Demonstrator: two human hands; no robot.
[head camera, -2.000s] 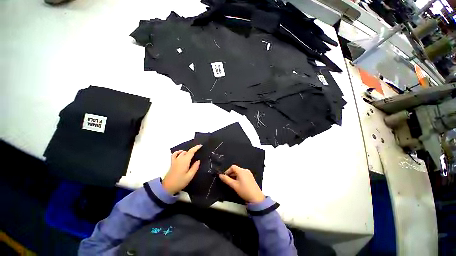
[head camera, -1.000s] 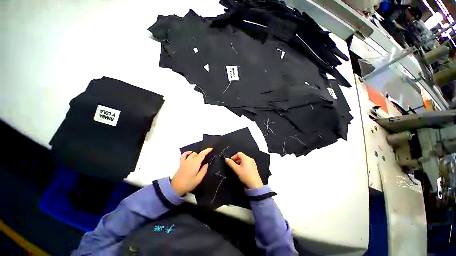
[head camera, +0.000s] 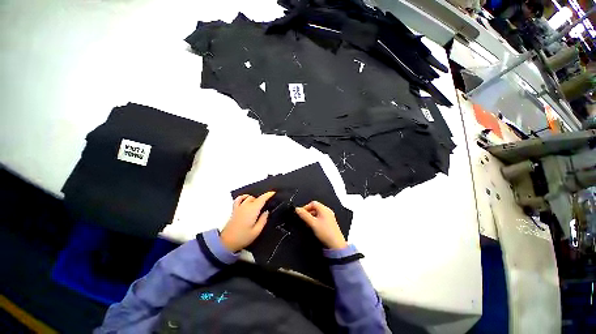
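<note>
Black fabric panels (head camera: 294, 244) lie overlapping at the table's near edge, with pale thread tails across them. My left hand (head camera: 246, 220) rests on their left side, fingers spread and pressing the cloth. My right hand (head camera: 321, 223) is over their right side, thumb and fingertips pinched together near the middle. Something small and dark shows at its fingertips, too blurred to tell whether it is snips or cloth. A neat black stack (head camera: 137, 189) with a white label (head camera: 134, 152) on top lies to the left.
A wide ragged pile of black panels (head camera: 261, 62), with labels and loose threads, covers the table's far side. Narrow dark strips (head camera: 392, 49) lie behind it. A blue crate (head camera: 85, 271) is below the table's left edge. Sewing machine parts (head camera: 546, 163) are at the right.
My right hand has moved up and slightly right from the lower threads to beside my left fingertips. The head view has shifted slightly. My left hand stays on the panels.
</note>
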